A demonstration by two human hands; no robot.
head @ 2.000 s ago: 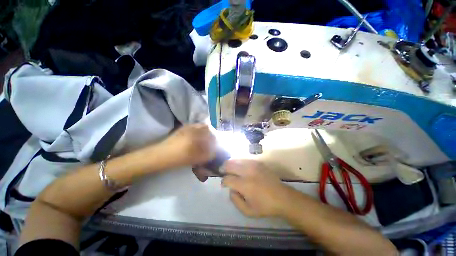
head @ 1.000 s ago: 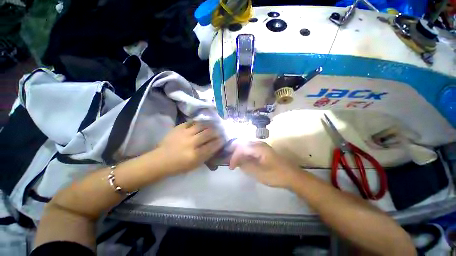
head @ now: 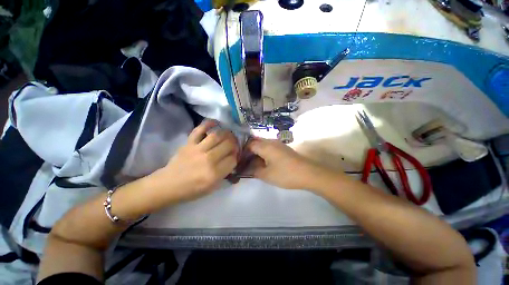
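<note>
The light grey fabric with black strips (head: 129, 131) lies in folds on the left and runs up to the needle area of the white sewing machine (head: 357, 83). My left hand (head: 207, 158), with a bracelet at the wrist, holds the fabric just left of and below the presser foot. My right hand (head: 277, 163) pinches the small dark end piece (head: 245, 161) from the right, close to my left hand. The fingertips nearly meet, and my fingers partly hide the dark piece. The needle tip cannot be made out.
Red-handled scissors (head: 395, 170) lie on the machine bed to the right, beside a black pad (head: 469, 183). A grey marked band (head: 240, 238) runs along the table's front edge. Dark fabric (head: 111, 28) is heaped behind at the left.
The view has shifted, so the machine sits higher in it. The glare at the needle has shrunk. Both hands have come slightly away from the needle with the dark piece still between them.
</note>
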